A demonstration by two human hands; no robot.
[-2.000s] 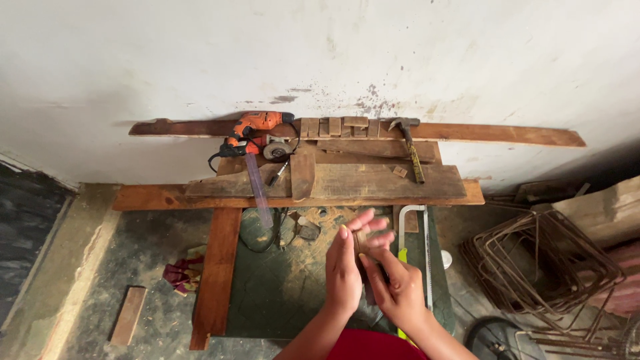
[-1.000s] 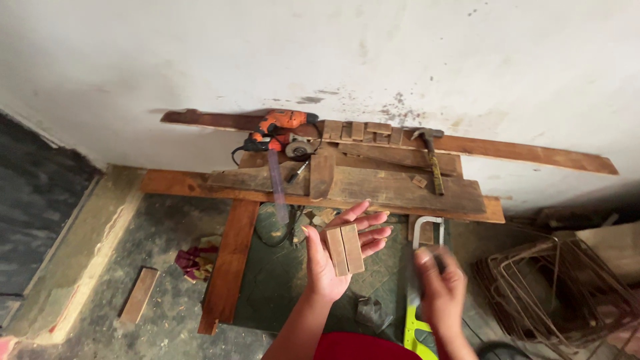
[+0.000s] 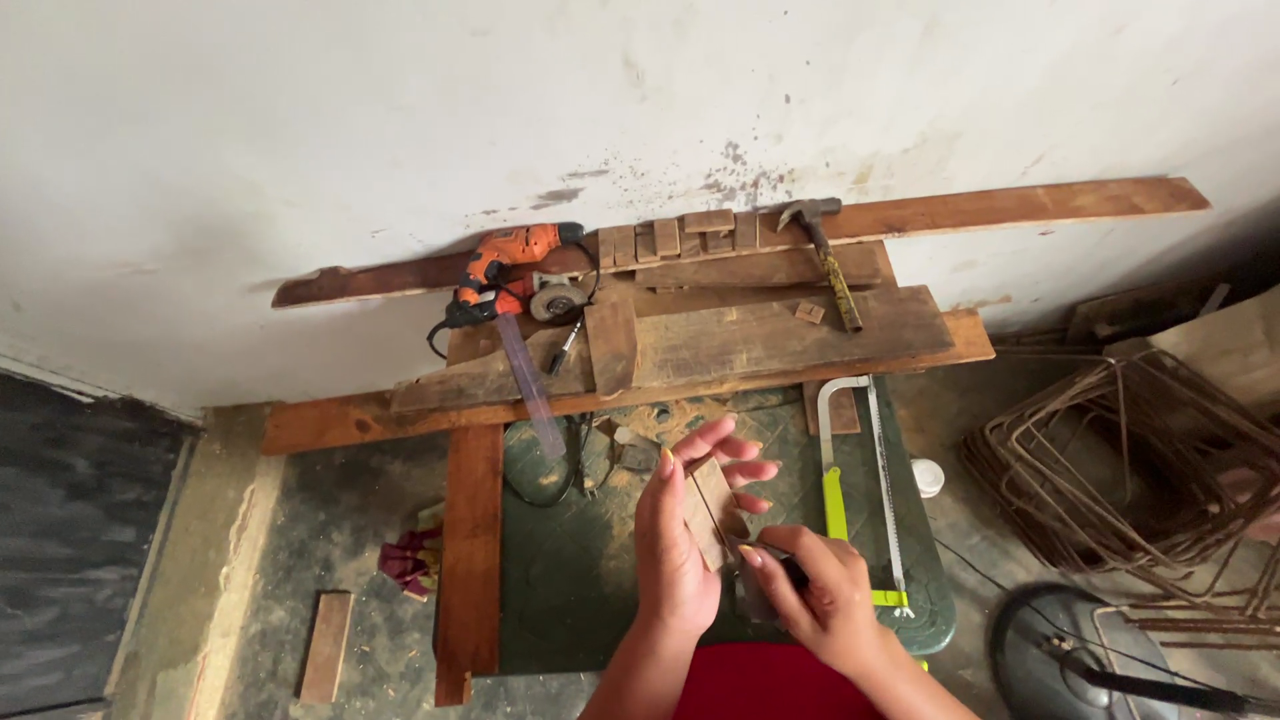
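My left hand (image 3: 680, 540) holds two small flat wooden blocks (image 3: 712, 505) side by side, a thin dark line between them. Close against their lower end is my right hand (image 3: 815, 590), its fingers closed on a dark, flat piece (image 3: 765, 595) whose kind I cannot tell. Just right of my hands, a hacksaw (image 3: 835, 500) with a yellow-green handle lies on the green table (image 3: 570, 600). Beyond them, a claw hammer (image 3: 830, 265), an orange power drill (image 3: 515, 248), an angle grinder (image 3: 545, 297), a marker (image 3: 566, 347) and a clear ruler (image 3: 530, 385) rest on wooden boards.
Several small wooden blocks (image 3: 665, 238) line the long plank (image 3: 1020, 212) by the wall. A board (image 3: 470, 560) crosses the table's left side. Bent metal rods (image 3: 1080, 460) and a round black base (image 3: 1060, 650) stand at right. A loose wood piece (image 3: 326, 647) lies on the floor at left.
One second ago my right hand was over the hacksaw, apart from the left; now it is at the blocks with the dark piece. My left hand has tilted the blocks.
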